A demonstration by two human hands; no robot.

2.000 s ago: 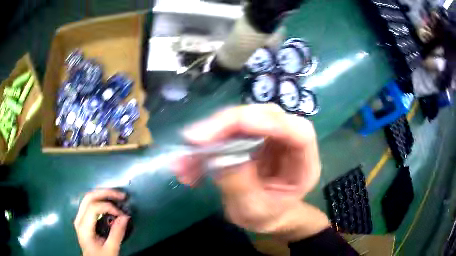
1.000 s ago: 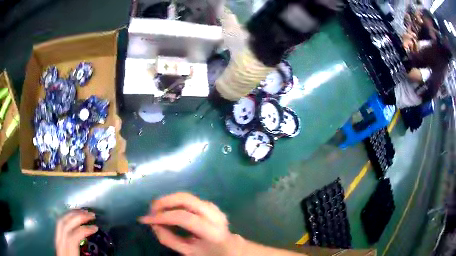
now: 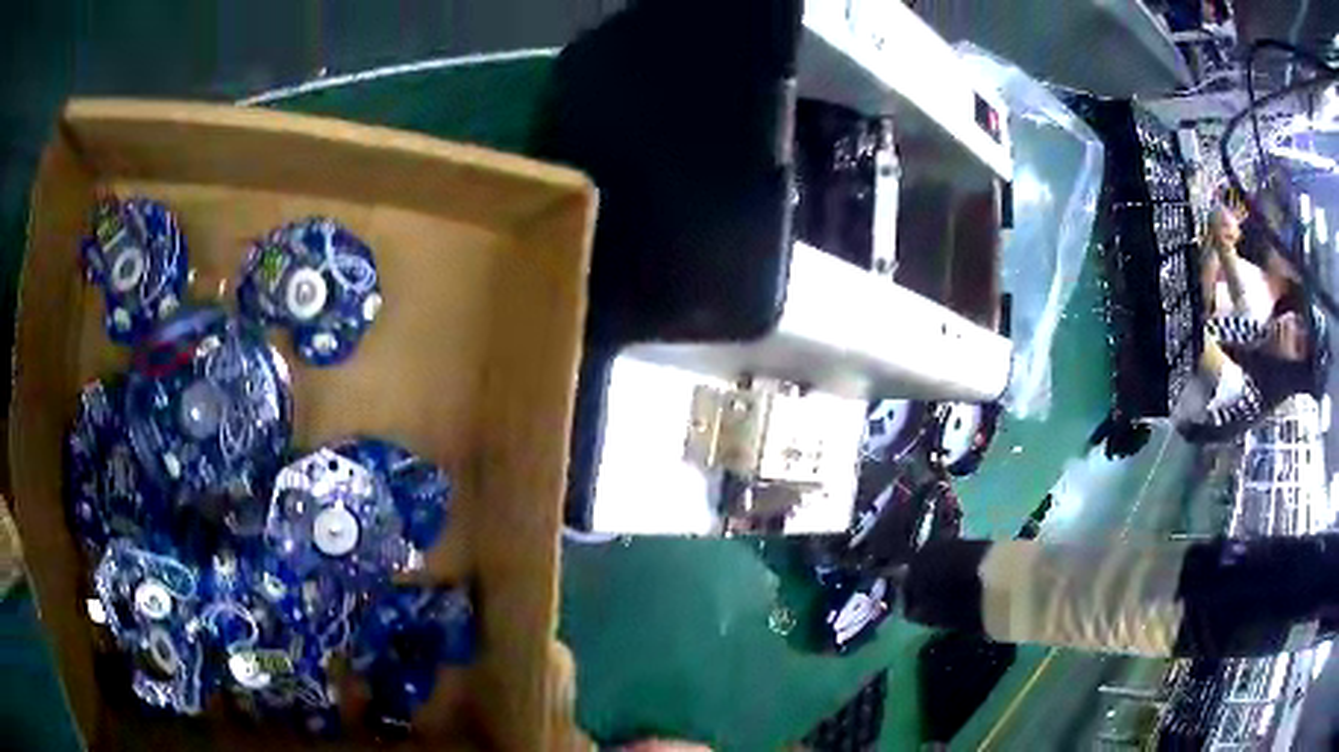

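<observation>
An open brown cardboard box (image 3: 529, 367) fills the left of the view. It holds a loose heap of round blue circuit boards (image 3: 335, 532) with white and silver parts and thin wires. Only a blurred sliver of skin, seemingly my right hand (image 3: 657, 745), shows at the bottom edge, right of the box. Its fingers and anything in them are cut off. My left hand is out of the picture.
The white and grey screw feeder (image 3: 646, 441) stands right of the box. Black-rimmed end caps (image 3: 962, 431) lie behind it. The tape-wrapped electric screwdriver (image 3: 1079, 594) crosses the right side. A clear plastic bag (image 3: 1046, 250) lies behind the feeder. A person (image 3: 1234, 345) is at far right.
The view has swung and come closer to the board box and feeder. My left hand and the black housing in it have left the picture; my right hand has dropped almost out of view.
</observation>
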